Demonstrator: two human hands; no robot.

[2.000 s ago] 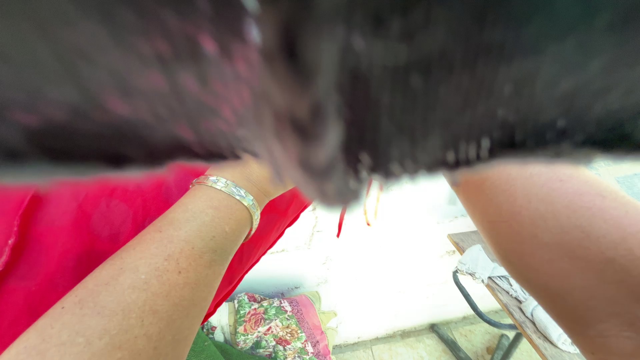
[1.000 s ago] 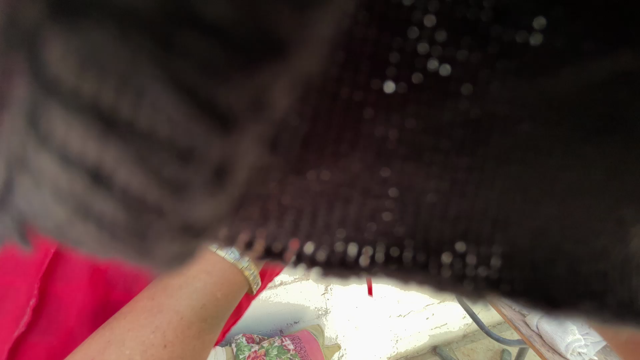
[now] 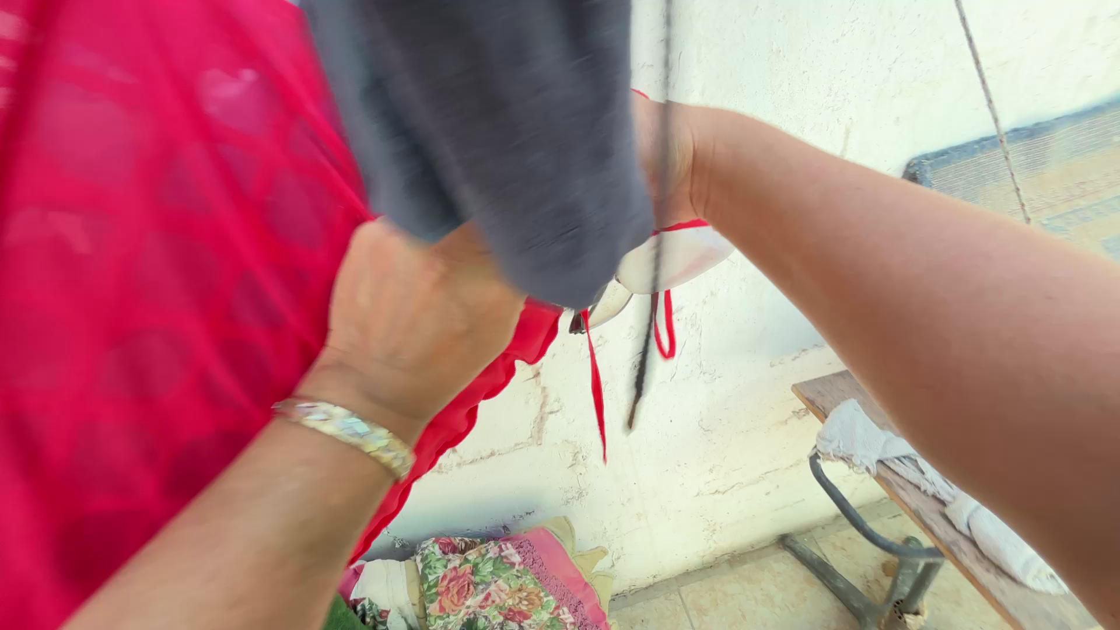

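A dark grey cloth (image 3: 516,131), blurred by motion, hangs close in front of my face. My left hand (image 3: 420,306), with a shiny bracelet (image 3: 350,433) at the wrist, is at the cloth's lower left edge; its fingers are hidden behind the cloth. My right hand (image 3: 661,162) reaches behind the cloth's right side, fingers hidden as well. A sheer red fabric (image 3: 175,262) with a ruffled edge fills the left side. Below my right hand, a white cup-shaped piece with red trim (image 3: 678,258) hangs beside red straps (image 3: 597,394) and a dark cord (image 3: 643,376).
A whitewashed wall (image 3: 726,402) stands behind. Floral fabric (image 3: 490,586) lies at its foot. At lower right a wooden board (image 3: 901,490) on metal legs (image 3: 919,560) bears a twisted white cloth (image 3: 989,534). A striped mat (image 3: 1032,166) and a thin cord (image 3: 993,105) show at upper right.
The dark cloth that covered most of the view has narrowed to a hanging strip. My left hand, mostly hidden before, shows its back now. The red fabric and the wall are much more exposed.
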